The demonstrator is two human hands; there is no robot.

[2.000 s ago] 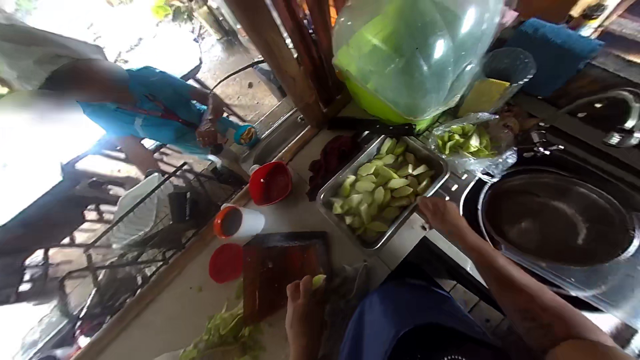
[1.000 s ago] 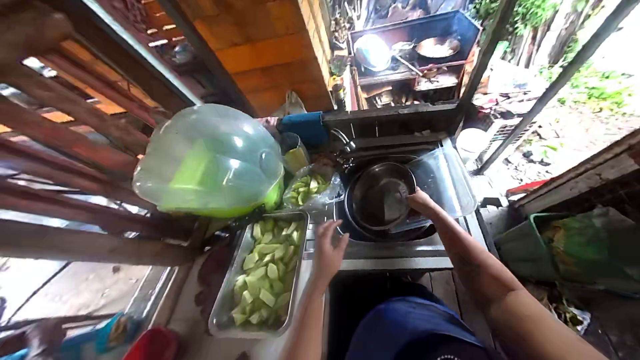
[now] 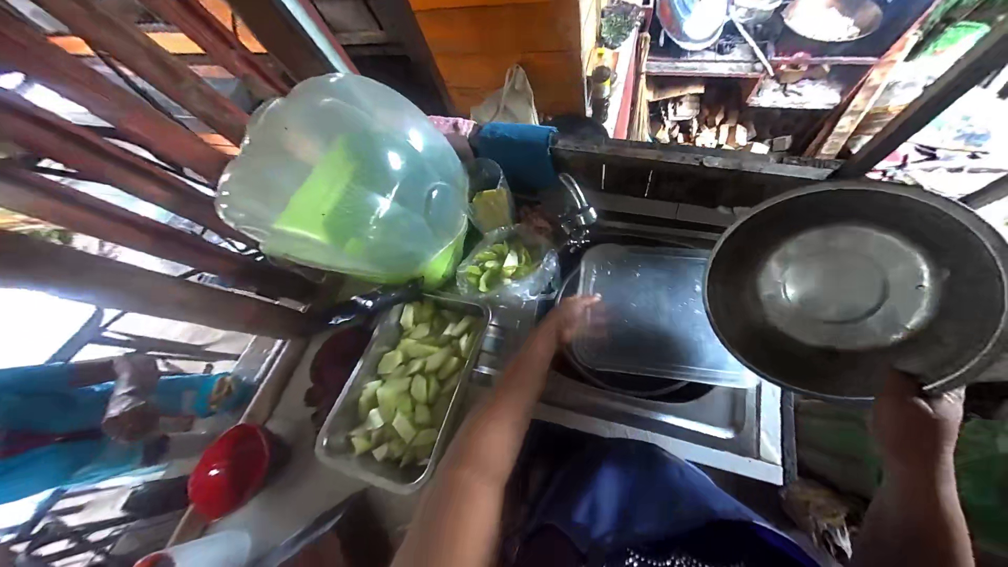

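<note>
My right hand (image 3: 921, 417) grips the near rim of a large dark metal pan (image 3: 843, 276), lifted at the right of the sink. At the left edge of a translucent rectangular plastic lid or tray (image 3: 654, 315) lying over the sink basin is my left hand (image 3: 581, 319), blurred; whether it grips that edge I cannot tell. A metal tray (image 3: 339, 449) of cut pale green vegetable pieces (image 3: 417, 378) stands left of my left forearm. Beyond it, a clear plastic bag (image 3: 508, 264) holds more green pieces.
Behind the tray stands a big translucent plastic bowl (image 3: 354, 181) with green plastic. A faucet (image 3: 579, 209) rises behind the sink (image 3: 717, 421). At the left are a red bowl (image 3: 228, 472) and a person's hand and blue sleeve (image 3: 47, 402). A blue cloth (image 3: 516, 150) hangs behind.
My right hand has lifted the pan from the sink to the right. The plastic lid or tray now lies over the basin, and my left hand has moved to its edge. The view has turned strongly since the first frame.
</note>
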